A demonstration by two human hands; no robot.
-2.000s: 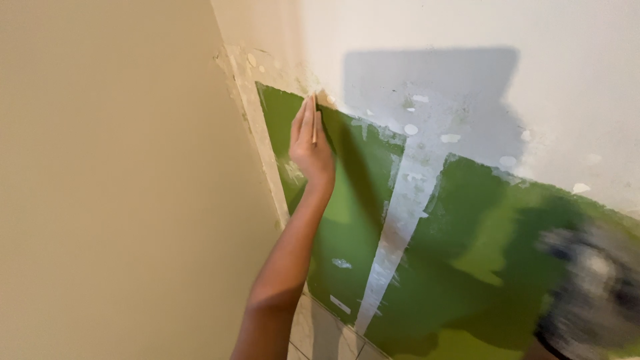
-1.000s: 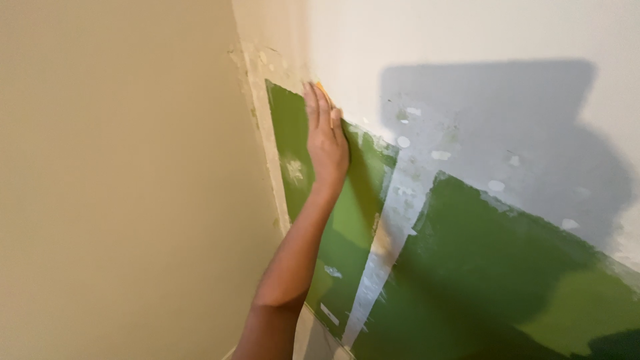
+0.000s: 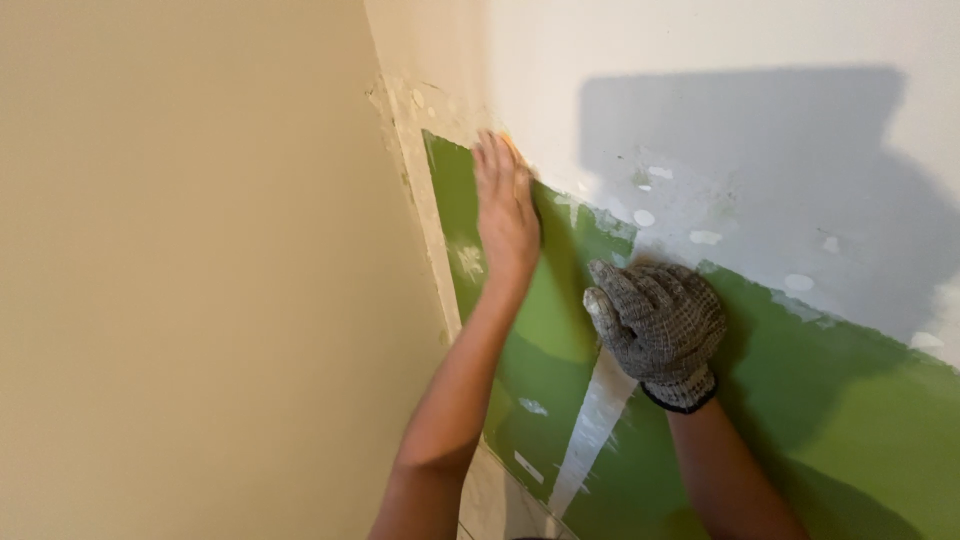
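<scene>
My bare left hand (image 3: 508, 206) lies against the wall at the top edge of the green board (image 3: 559, 300), its fingers pointing up. Beneath its fingers shows the edge of a small orange piece (image 3: 507, 141), perhaps sandpaper; most of it is hidden. My right hand (image 3: 660, 322) wears a grey knit glove and rests with curled fingers near the top of the white filled seam (image 3: 592, 427) between green panels. Whether the glove holds anything cannot be seen. White filler spots (image 3: 643, 218) dot the wall above the green.
A plain beige wall (image 3: 202, 270) meets the worked wall at a corner on the left, with a rough filled strip (image 3: 431, 225) along it. Pale floor tiles (image 3: 487, 487) show at the bottom. A dark shadow falls across the white upper wall (image 3: 720, 37).
My gloved right hand, blurred at the lower right two seconds ago and out of clear view one second ago, is now up by the seam. My left hand remains by the green top edge.
</scene>
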